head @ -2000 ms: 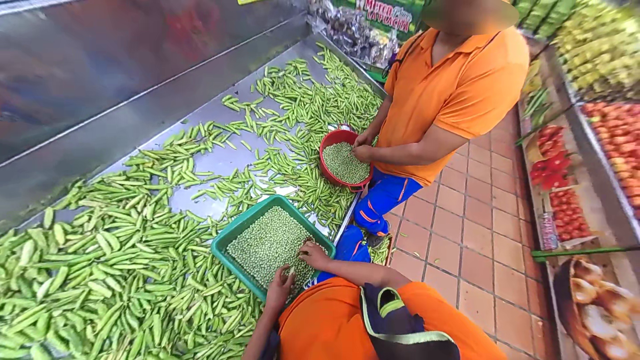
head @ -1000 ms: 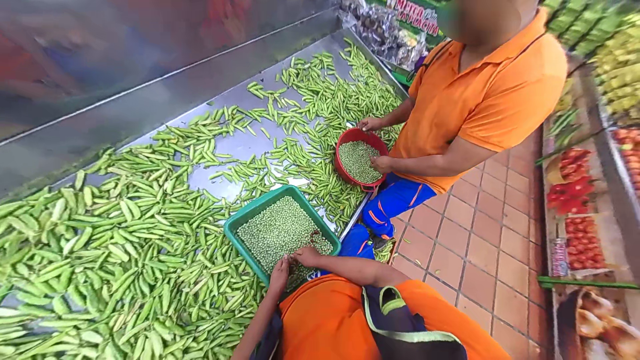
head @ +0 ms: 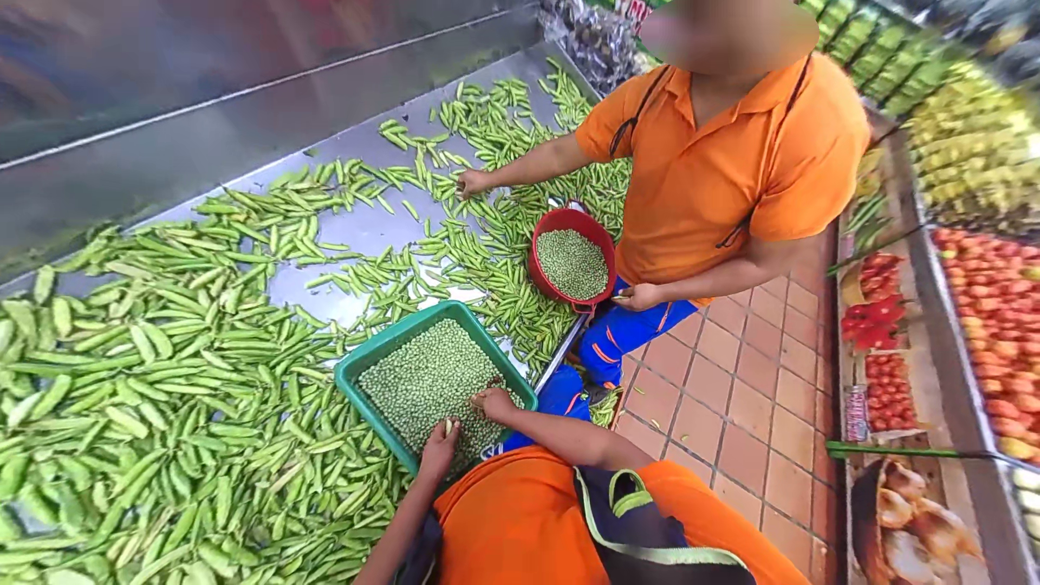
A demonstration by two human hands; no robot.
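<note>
A green plastic tub (head: 355, 398) full of shelled green peas (head: 431, 374) rests on the metal counter near my body. My left hand (head: 441, 443) is over the tub's near side, its fingers closed on a pea pod (head: 448, 426). To its right, my right hand (head: 494, 405) is low over the peas by the tub's right side; whether it holds anything is hidden. Unshelled pea pods (head: 187, 390) lie heaped left of the tub and beyond it. A few dark reddish bits (head: 496, 381) show beside my right fingers.
A co-worker (head: 691, 179) in an orange shirt stands at the right, one hand reaching over the pods. Their red colander (head: 538, 268) of peas stands on the counter's edge. A metal wall (head: 244, 106) backs the counter. Tiled floor (head: 731, 382) and produce displays (head: 999, 325) are to the right.
My hands, together at the tub's near edge a second ago, are now apart over the peas. The co-worker's hands have left the red colander; one now reaches out to the pods.
</note>
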